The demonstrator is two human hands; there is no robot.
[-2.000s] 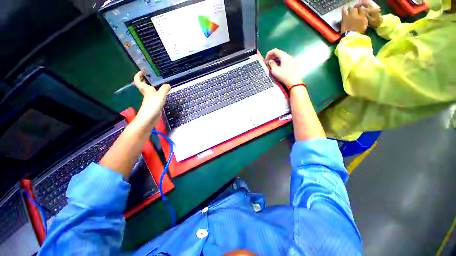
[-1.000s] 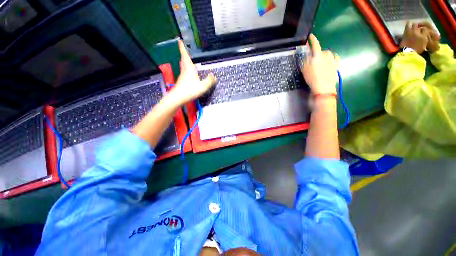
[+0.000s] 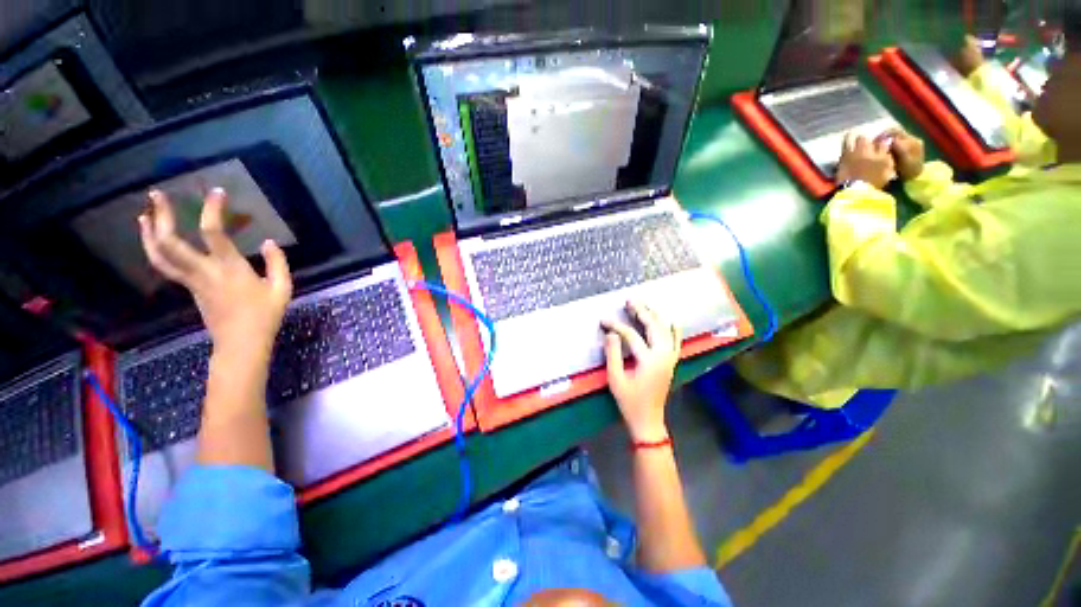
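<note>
An open silver laptop (image 3: 533,338) lies on a red tray (image 3: 539,406) in front of me; its screen (image 3: 569,131) shows a pale window over a dark one. My right hand (image 3: 644,352) is open with its fingertips on the palm rest at the touchpad. My left hand (image 3: 222,270) is raised with spread fingers in front of the screen of a second laptop (image 3: 356,421) to the left, holding nothing; whether it touches that screen I cannot tell. Blue cables run by the middle laptop's left side (image 3: 487,344) and right side (image 3: 750,270).
A third laptop (image 3: 42,504) lies at the far left on a red tray, with a blue cable (image 3: 125,433) beside it. To the right, a person in a yellow-green smock (image 3: 948,273) has hands on another laptop (image 3: 830,119). A blue stool (image 3: 759,421) stands below the bench (image 3: 759,166).
My left hand has moved from the middle laptop's left edge to the left laptop's screen. My right hand has moved from its right edge down to the touchpad. The colour triangle no longer shows on the middle screen.
</note>
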